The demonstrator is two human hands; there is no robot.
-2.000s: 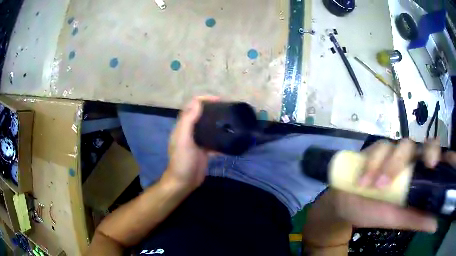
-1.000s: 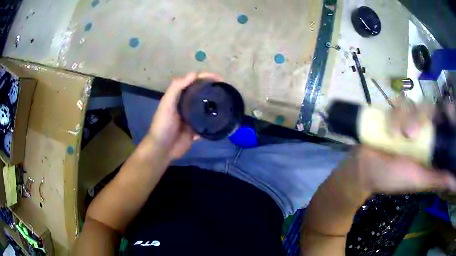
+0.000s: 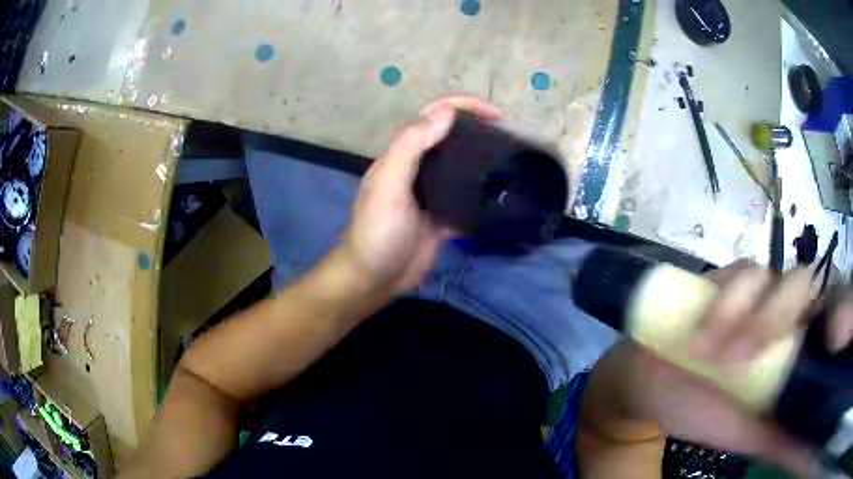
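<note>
My left hand [image 3: 397, 201] holds the black cylindrical housing [image 3: 458, 178] above my lap, just off the bench's front edge. The housing is tilted, with its dark end turned to the right; that end is blurred and its details cannot be told. My right hand [image 3: 739, 346] is wrapped around the cream-and-black electric screwdriver [image 3: 669, 309] at the right. Its black nose points left toward the housing, and the two are apart. The bit cannot be made out.
Dotted bench board [image 3: 318, 56] lies ahead, edged by a dark green strip [image 3: 613, 103]. To its right lie a black round part [image 3: 703, 21], tweezers [image 3: 700, 136], a thin pick [image 3: 741, 154] and a yellow-green handled tool [image 3: 769, 137]. A cardboard box [image 3: 103, 234] stands left.
The housing first turned its round end toward the camera, then moved right and tilted away from it. The screwdriver went up and right, then came back left and down, nearer the housing.
</note>
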